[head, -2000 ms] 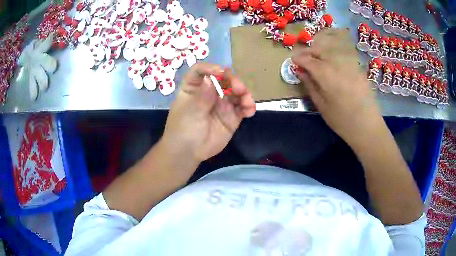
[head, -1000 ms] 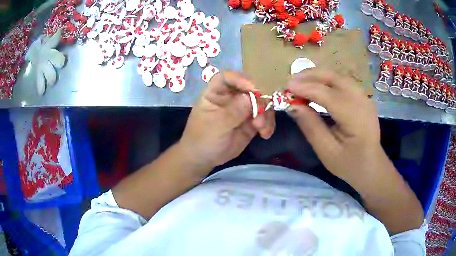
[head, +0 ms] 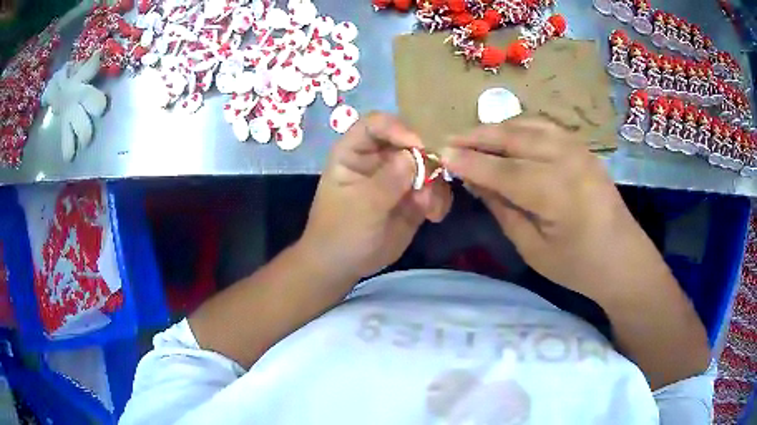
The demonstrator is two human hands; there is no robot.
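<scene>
My left hand (head: 373, 187) holds a white round base with red bits (head: 419, 168) on edge between thumb and fingers, in front of the table edge. My right hand (head: 531, 183) pinches a figure body (head: 441, 171) against the base's red side; its fingers hide most of the body. A white shallow round dish (head: 499, 105) lies on the brown cardboard mat (head: 448, 91). Loose bases (head: 282, 75) lie in a pile left of the mat. Red-headed figure bodies (head: 494, 56) lie heaped at the mat's back edge.
Assembled figures (head: 689, 120) stand in rows at the right of the metal table (head: 199, 153). An empty white glove (head: 73, 104) and small red parts (head: 21, 100) lie at the left. A blue bin (head: 133, 282) with red parts is below the table at left.
My right hand has come from the dish to my left hand, bringing a figure body to the base. Over the last second its fingers have closed in nearer the base, covering the body's red head.
</scene>
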